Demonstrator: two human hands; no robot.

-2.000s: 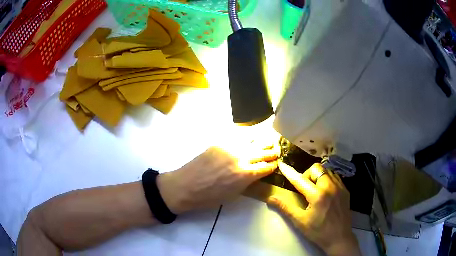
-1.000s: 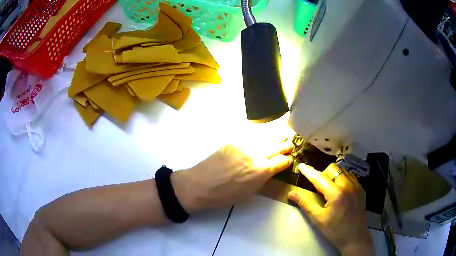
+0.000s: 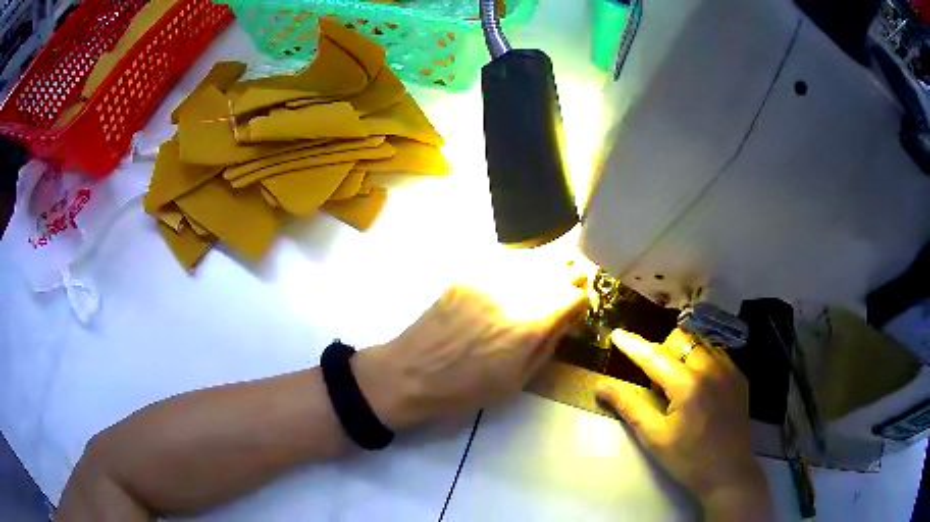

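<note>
My left hand (image 3: pixel 474 342) lies palm down left of the needle area, its fingertips at the presser foot (image 3: pixel 604 291) and washed out by the lamp's glare. My right hand (image 3: pixel 683 403) lies on the bed just right of the needle, index finger pointing at the presser foot, a ring on one finger. Any fabric under the fingertips is hidden or lost in glare, so I cannot tell what they hold. The white sewing machine head (image 3: pixel 734 153) stands above the right hand. A loose pile of mustard-yellow fabric pieces (image 3: pixel 296 143) lies left of the lamp.
The black gooseneck lamp (image 3: pixel 528 148) hangs over the hands. A red basket (image 3: pixel 133 92) and a green basket (image 3: pixel 408 46) stand at the back. A white plastic bag (image 3: pixel 61 219) lies far left. Slim metal snips (image 3: pixel 798 408) lie at the right beside a black patch (image 3: pixel 765 357).
Over the last second my left fingers have drawn together and bent at the presser foot. My right hand stays nearly in place. The whole view has shifted slightly.
</note>
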